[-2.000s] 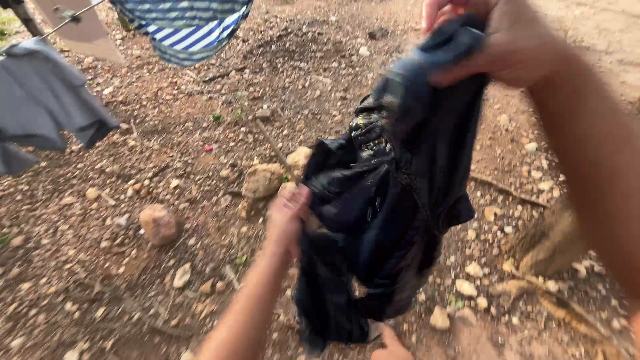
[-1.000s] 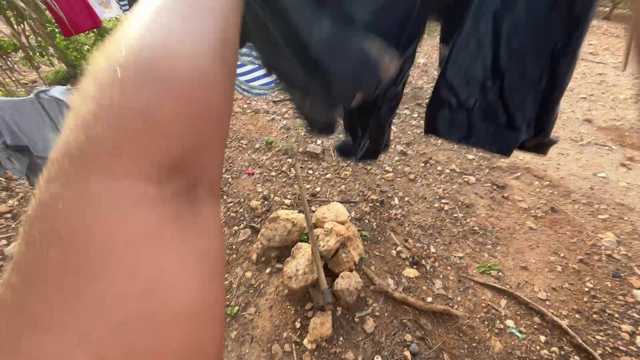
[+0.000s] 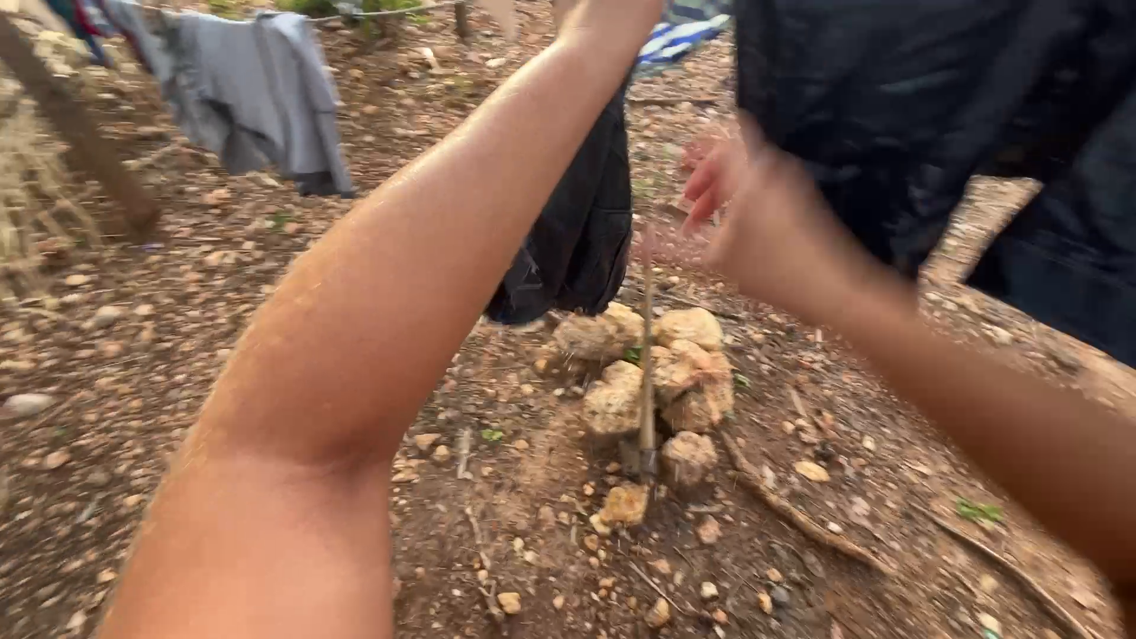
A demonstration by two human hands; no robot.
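Observation:
My left arm reaches up to the top edge, where only the wrist and base of my left hand [image 3: 611, 12] show; the fingers are cut off. A dark, wet-looking cloth garment [image 3: 590, 222] hangs just behind that forearm. Blurred by motion, my right hand [image 3: 741, 200] has its fingers apart and nothing visible in them. It is beside a larger dark blue garment [image 3: 887, 98], which hangs at the upper right with its top out of view. Whether the two dark pieces are joined cannot be seen.
A grey garment [image 3: 257, 98] hangs on a line [image 3: 399, 11] at the upper left, near a slanting wooden post [image 3: 80, 124]. Blue-and-white striped cloth [image 3: 679, 43] shows behind. Below, a thin upright pole [image 3: 647, 382] stands among rocks [image 3: 612, 399]; roots [image 3: 799, 519] cross the stony ground.
Two seconds ago both hands were on the dark garment held low before me; now dark cloth hangs high. My right hand has come into view beside it since one second ago.

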